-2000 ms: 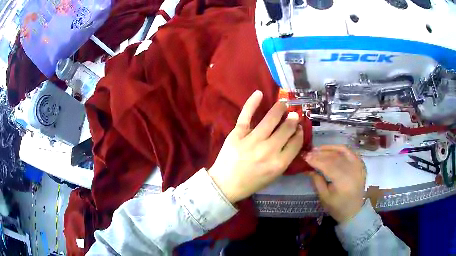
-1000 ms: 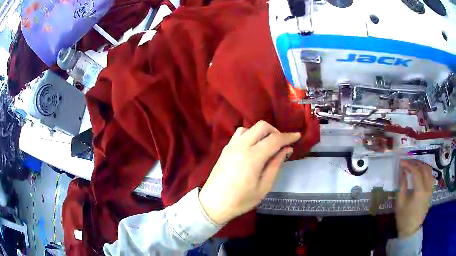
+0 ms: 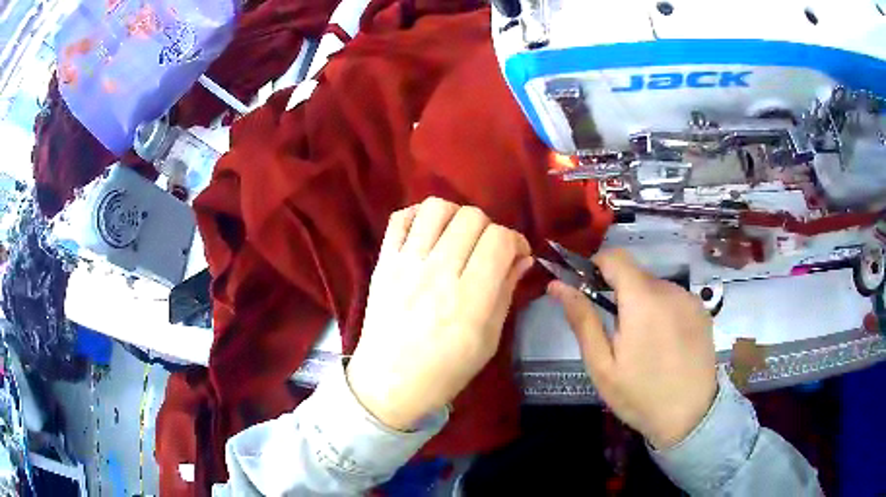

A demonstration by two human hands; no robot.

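A large dark red fabric garment piece (image 3: 321, 184) lies in folds left of the sewing machine (image 3: 680, 87), its right edge by the needle area (image 3: 593, 184). My left hand (image 3: 442, 301) pinches the fabric's edge between thumb and fingers, in front of the needle. My right hand (image 3: 646, 340) holds dark thread snips (image 3: 581, 280) with the blades pointing left. The tips are close to my left fingertips; whether they touch the fabric cannot be told.
A narrow red strip (image 3: 806, 228) runs through metal guides at the right. A measuring tape (image 3: 559, 381) lines the table's front edge. A grey-white box (image 3: 126, 218), a clear bottle (image 3: 175, 150) and a purple flowered bag (image 3: 146, 58) are at the left. More red fabric (image 3: 185, 427) hangs lower left.
My right hand went right to the table's right side, then came back left, now with the snips. My left hand has moved left and down from the needle area and pinches the edge.
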